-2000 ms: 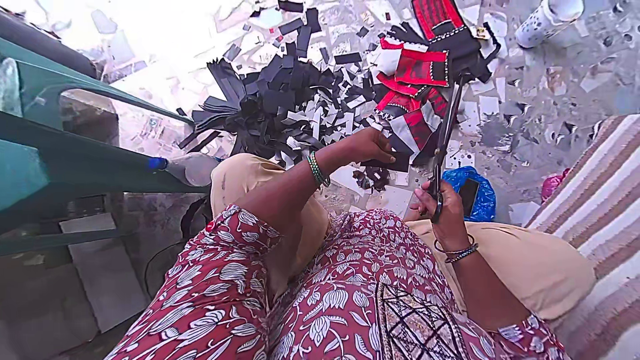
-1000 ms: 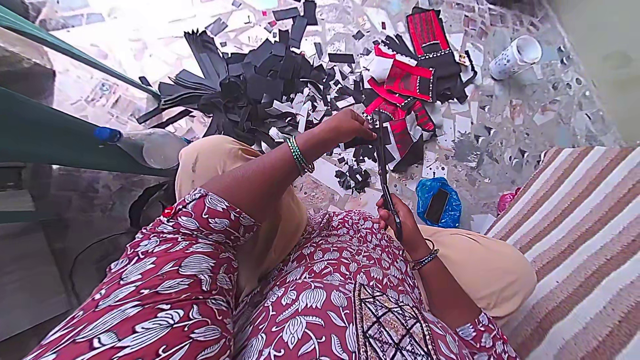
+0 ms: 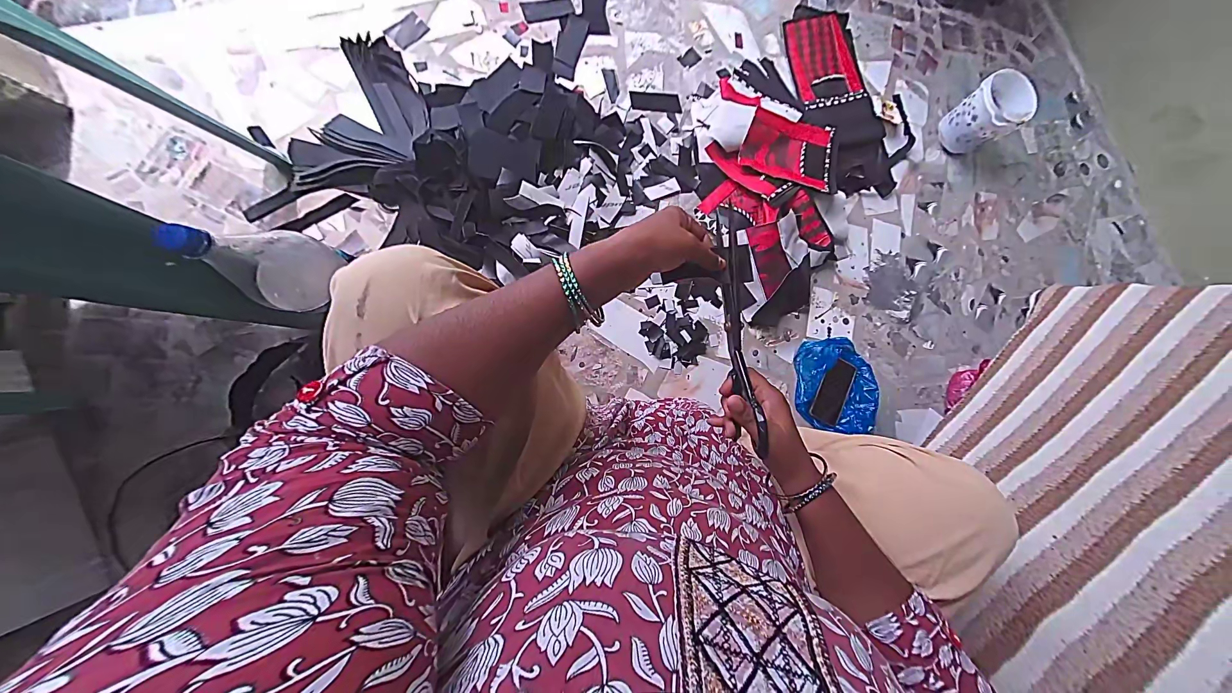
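My right hand (image 3: 770, 423) is closed around the handles of long dark scissors (image 3: 734, 308), whose blades point away from me. Beside the blades is my left hand (image 3: 677, 243), its fingers bent together; a small piece may be between them, but I cannot tell. Beyond the hands lie red and black fabric pieces with beaded edges (image 3: 789, 149). To their left spreads a heap of black strips and cut pieces (image 3: 510, 125), mixed with white scraps. A small pile of black snippets (image 3: 676, 335) lies just below my left hand.
A clear bottle with a blue cap (image 3: 279, 269) lies left of my knee, by a green frame (image 3: 87, 241). A white spotted cup (image 3: 991, 108) stands at the upper right. Near my right knee is a blue plastic bag with a dark phone-like object (image 3: 835, 388). A striped mat (image 3: 1107, 462) lies at the right.
The scissors' blades, well right of my left hand two seconds ago, are now beside its fingertips. The view has shifted somewhat to the right.
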